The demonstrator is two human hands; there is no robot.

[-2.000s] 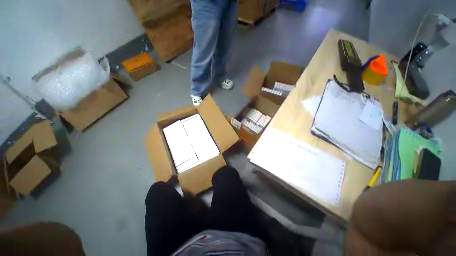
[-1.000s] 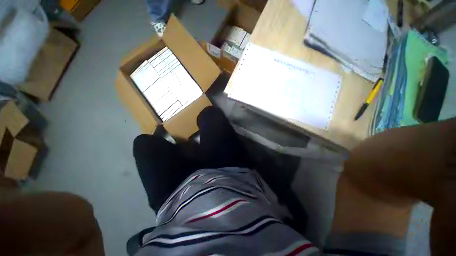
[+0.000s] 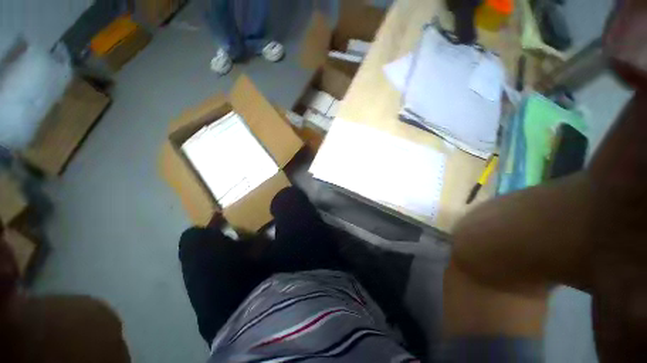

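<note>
A white form (image 3: 379, 166) with punched holes lies flat on the desk's near edge. A yellow pen with black ends (image 3: 482, 179) lies to its right. An open brown carton (image 3: 266, 127), filled with white boxes (image 3: 228, 159), stands on the floor in front of my knees. My bent right arm fills the right side; what may be part of my right hand (image 3: 627, 44) is blurred and cut off at the upper right edge. My left arm shows at the lower left, its hand out of the picture. Nothing is seen held.
A clipboard of papers (image 3: 457, 92), a green form stack (image 3: 564, 113) with a black phone (image 3: 569, 152), and an orange object (image 3: 495, 13) are on the desk (image 3: 369, 88). More cartons (image 3: 330, 74) stand beside it. A person's shoes (image 3: 272, 51) are beyond my carton. Bubble wrap (image 3: 28, 99) is left.
The view tipped down, then partly back up. Both arms stay raised at the sides; the right one now reaches higher at the right edge. Form, pen and carton have not visibly been moved.
</note>
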